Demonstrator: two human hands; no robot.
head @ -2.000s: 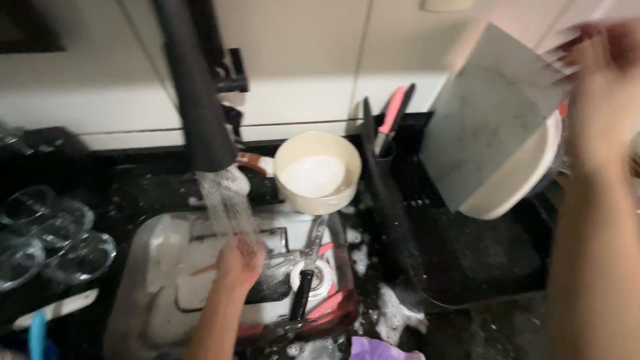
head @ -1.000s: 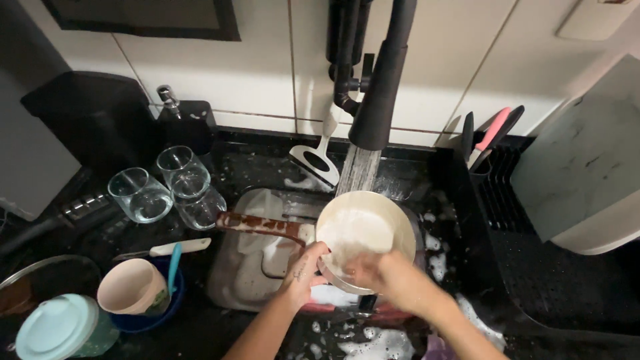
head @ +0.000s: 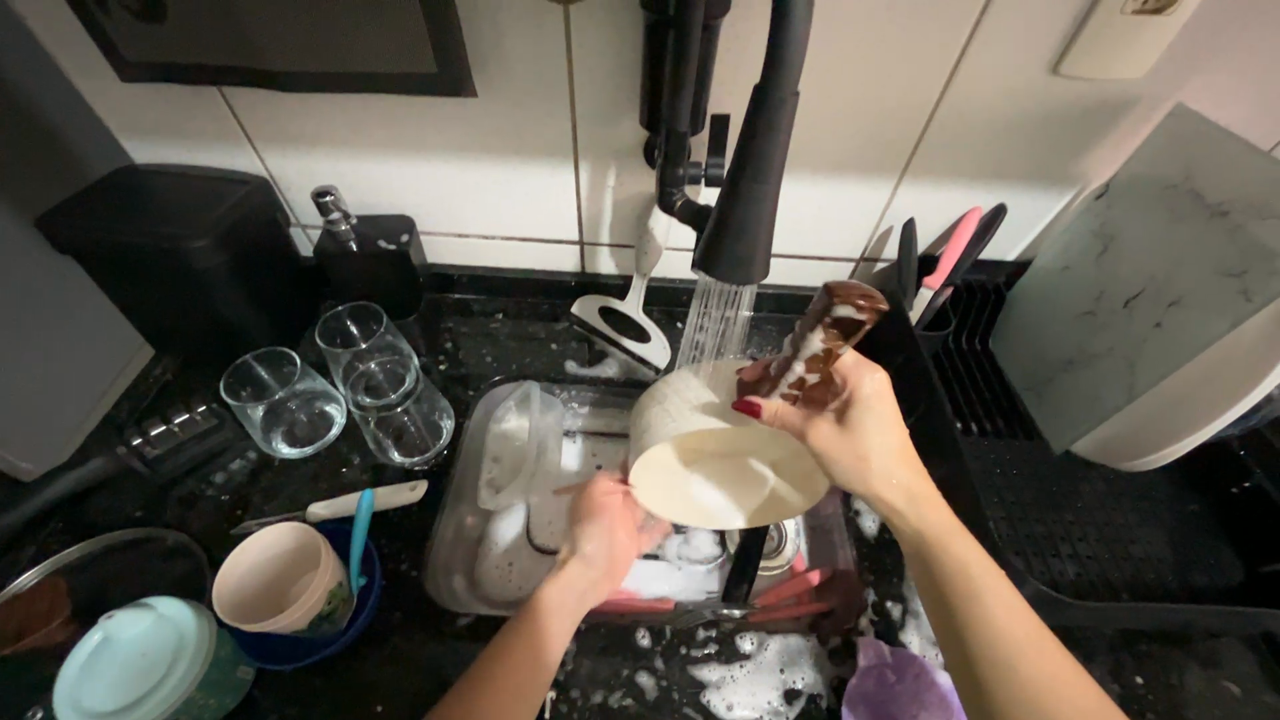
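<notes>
A cream saucepan (head: 690, 415) is tipped on its side under the water running from a black faucet (head: 750, 190). My right hand (head: 850, 430) grips it by its soapy brown handle (head: 825, 335), near where handle and pan meet. My left hand (head: 610, 530) is at the pan's left rim, fingers partly spread; whether it bears any weight cannot be told. Below both hands lies a clear plastic container (head: 470, 540) in the sink, with suds, a black-handled utensil (head: 745, 565) and red-handled items (head: 790, 590) in or beside it.
Drinking glasses (head: 285, 405), a white-handled knife (head: 365, 500), a pink cup (head: 280, 580) in a blue bowl and a lidded container (head: 140, 665) stand left. A squeegee (head: 625, 320) leans behind the sink. On the right, a black dish rack (head: 1070, 520) holds knives and a marbled board (head: 1130, 270). A purple item (head: 900, 685) lies in front.
The saucepan was upright with its handle to the left; now it is tipped, handle up to the right. My right hand has moved from the pan's bowl to the handle.
</notes>
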